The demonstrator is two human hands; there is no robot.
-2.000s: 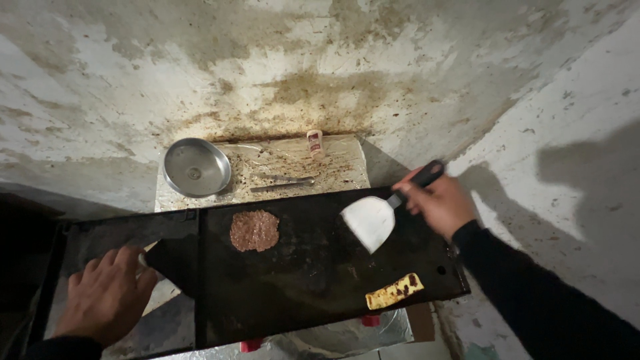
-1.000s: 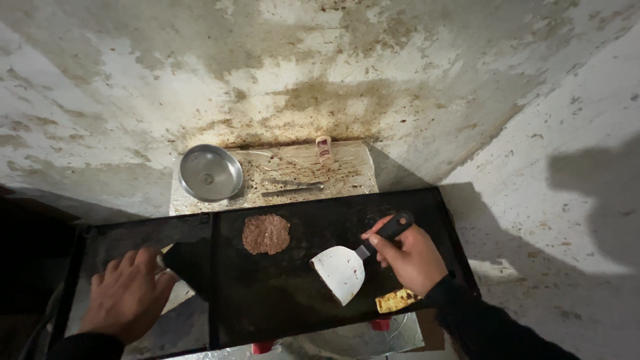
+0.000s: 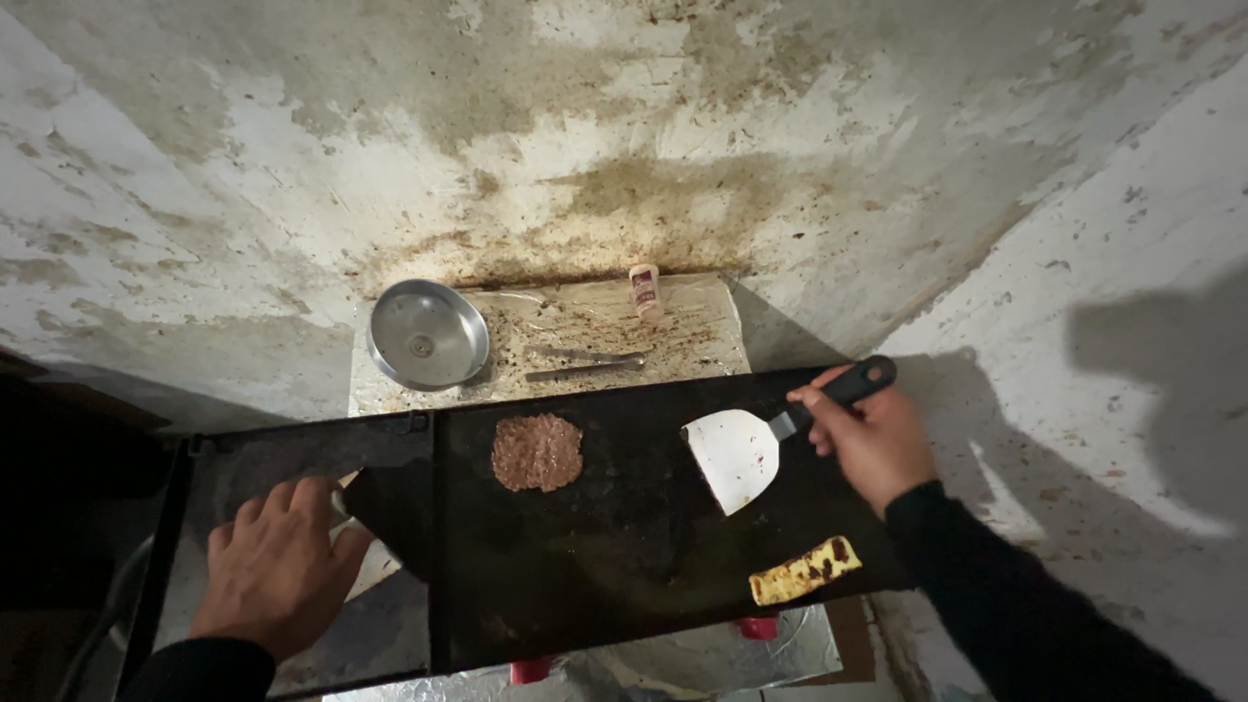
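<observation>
My right hand (image 3: 873, 439) grips the black handle of a wide metal spatula (image 3: 736, 458), whose blade is over the right part of the dark griddle (image 3: 604, 634). Nearer the front edge, below the blade, lies a browned yellow folded strip of food (image 3: 805, 571), perhaps egg. A flat, browned ground-meat patty (image 3: 537, 452) sits left of the spatula, just right of the griddle's dividing line. On the left section, my left hand (image 3: 283, 565) is closed around the pale handle of what looks like a dark-bladed scraper (image 3: 395, 512). My palm hides most of that handle.
Behind the griddle, a greasy foil-covered surface (image 3: 702, 336) bears a round metal bowl or lid (image 3: 429, 336), metal tongs (image 3: 585, 365) and a small labelled bottle (image 3: 644, 292). Red knobs (image 3: 758, 627) show below the front edge. Stained walls (image 3: 624, 127) stand behind and to the right.
The spatula moved toward the front and left, then back to the right and away from me. My left hand stays on the left section. The patty and yellow strip keep their places.
</observation>
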